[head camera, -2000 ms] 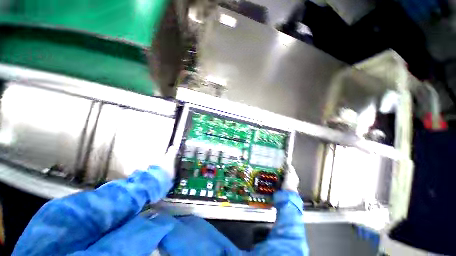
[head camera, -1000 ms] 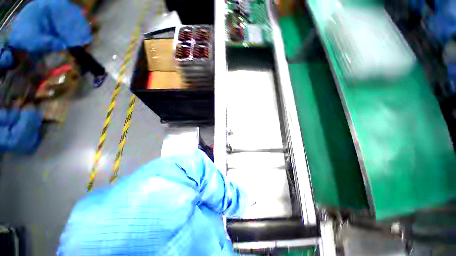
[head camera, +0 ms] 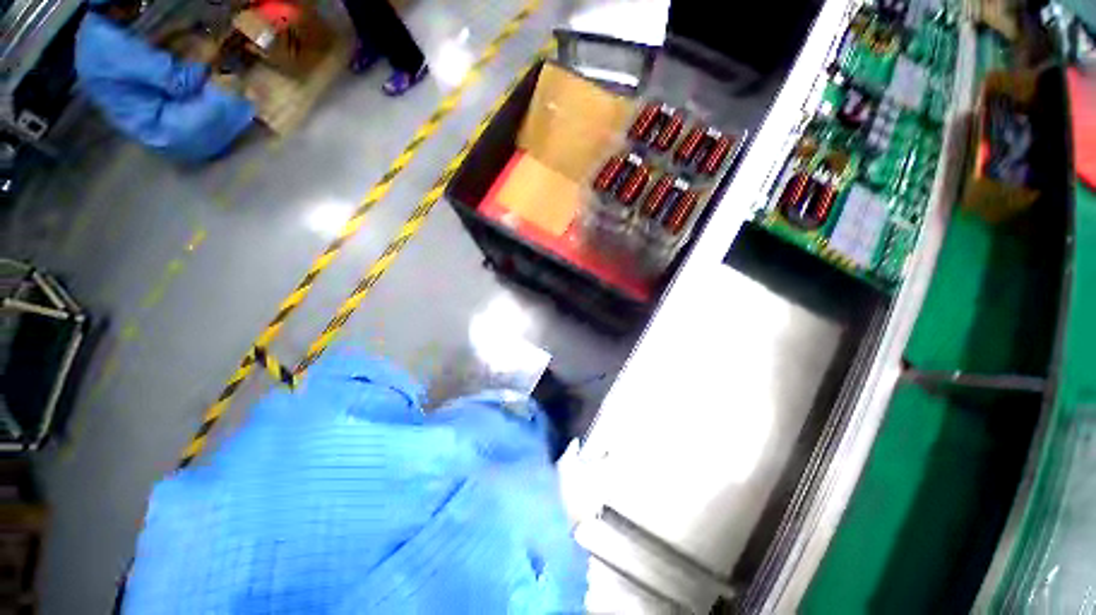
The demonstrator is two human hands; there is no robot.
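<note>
The clear blister tray (head camera: 613, 231) holds several dark components with copper windings. It lies at the right side of the black tote (head camera: 529, 264), over a red liner and brown cardboard. A populated green circuit board (head camera: 868, 168) lies on the conveyor at the upper right. My blue sleeves and smock fill the bottom left and centre. A small white patch beside the conveyor rail may be part of my right glove; its fingers cannot be made out. My left hand is not in view.
The conveyor's near metal rail (head camera: 673, 282) runs diagonally beside the tote. Green shelving (head camera: 980, 300) stands beyond the conveyor. Yellow-black tape (head camera: 397, 180) crosses the grey floor. A person in blue (head camera: 168, 90) is beside a carton at the upper left. A dark frame stands at the left edge.
The view has turned from the framed board between both my gloves to the floor and tote. The tote and winding tray now appear nearer and lower, and the conveyor slants.
</note>
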